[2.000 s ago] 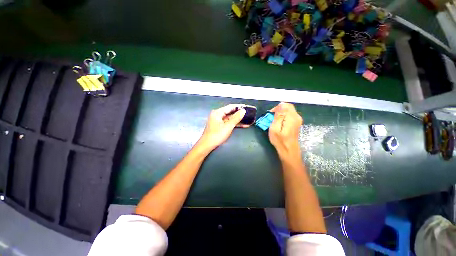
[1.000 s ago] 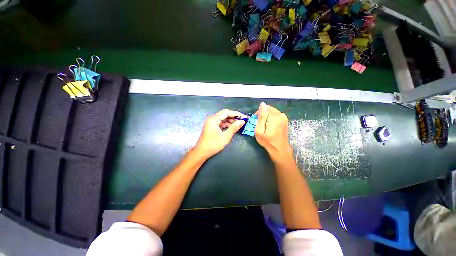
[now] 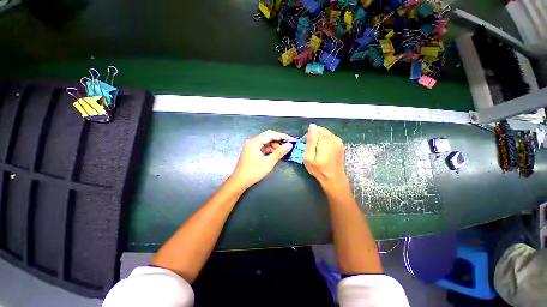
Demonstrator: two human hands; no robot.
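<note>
My left hand holds a small dark watch body, mostly hidden by the fingers. My right hand grips a bright blue binder clip that sits against the right side of the watch body. How far the clip's jaws are over the edge cannot be seen. Both hands are together above the green bench. A clipped unit with yellow and teal clips stands at the upper right corner of the black foam tray.
A multicoloured binder clip pile lies beyond the pale rail. Two small square units and dark banded bundles lie to the right. A blue stool and part of a person are at lower right.
My right hand has brought the blue clip left against the watch body. The watch body has turned and is now mostly hidden. The whole view has shifted slightly.
</note>
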